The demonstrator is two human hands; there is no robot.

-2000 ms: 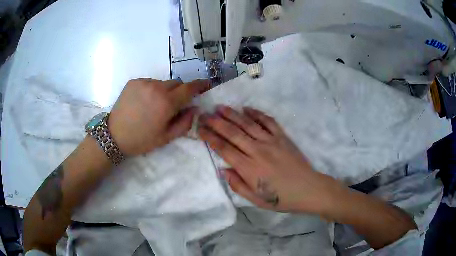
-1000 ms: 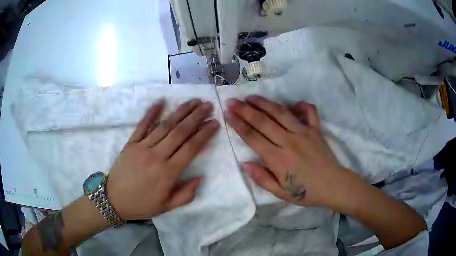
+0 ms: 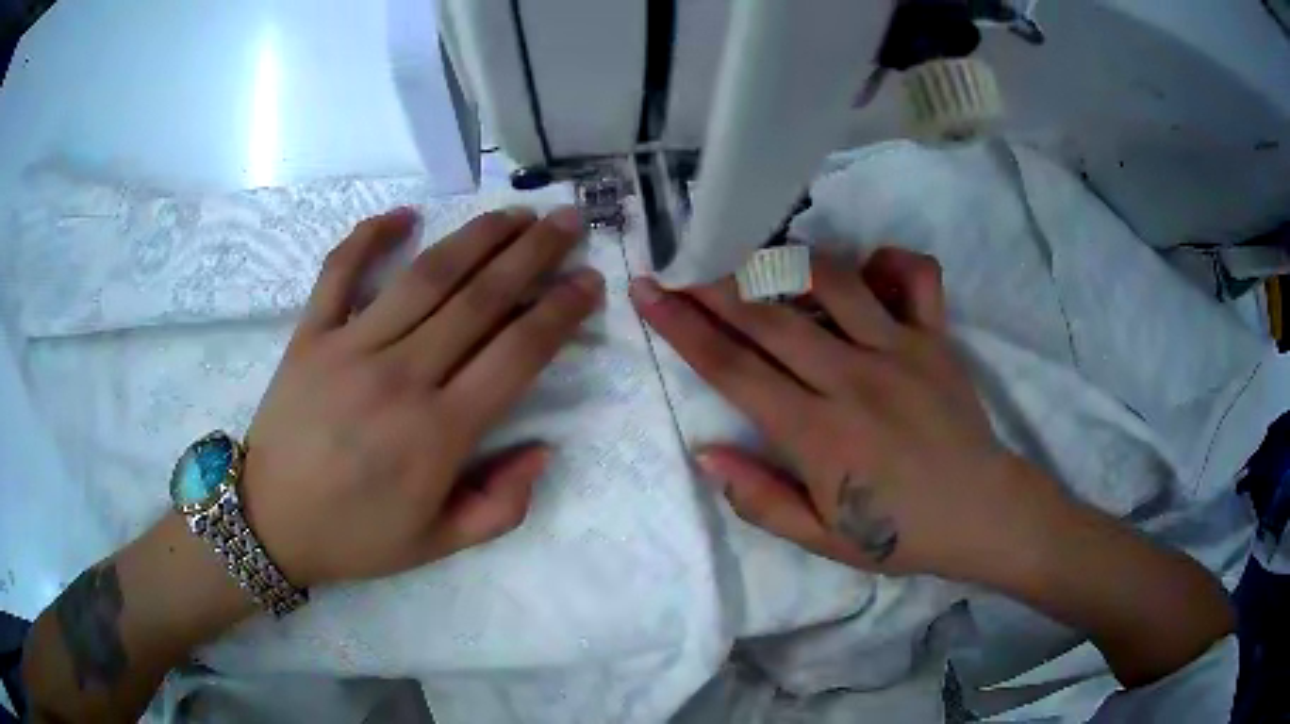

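White patterned cloth (image 3: 566,608) covers the table in front of me. A thin dark seam (image 3: 658,371) runs down it between my hands, up to the presser foot (image 3: 603,205). My left hand (image 3: 410,382) lies flat on the cloth left of the seam, fingers a little apart. My right hand (image 3: 849,410) lies flat right of the seam, its index fingertip beside the seam. The machine head partly hides its upper fingers. Neither hand grips anything. The needle is too blurred to tell.
The white sewing machine head (image 3: 771,85) stands over the seam's far end. One cream ribbed knob (image 3: 775,272) is just above my right fingers, another knob (image 3: 951,96) higher up. The white table (image 3: 184,99) shows at the upper left. An orange-yellow thing (image 3: 1277,311) is at the right edge.
My hands first parted from the seam's top and flattened on either side of it. The cloth's top edge has since moved under the presser foot. The view is now closer to the machine head.
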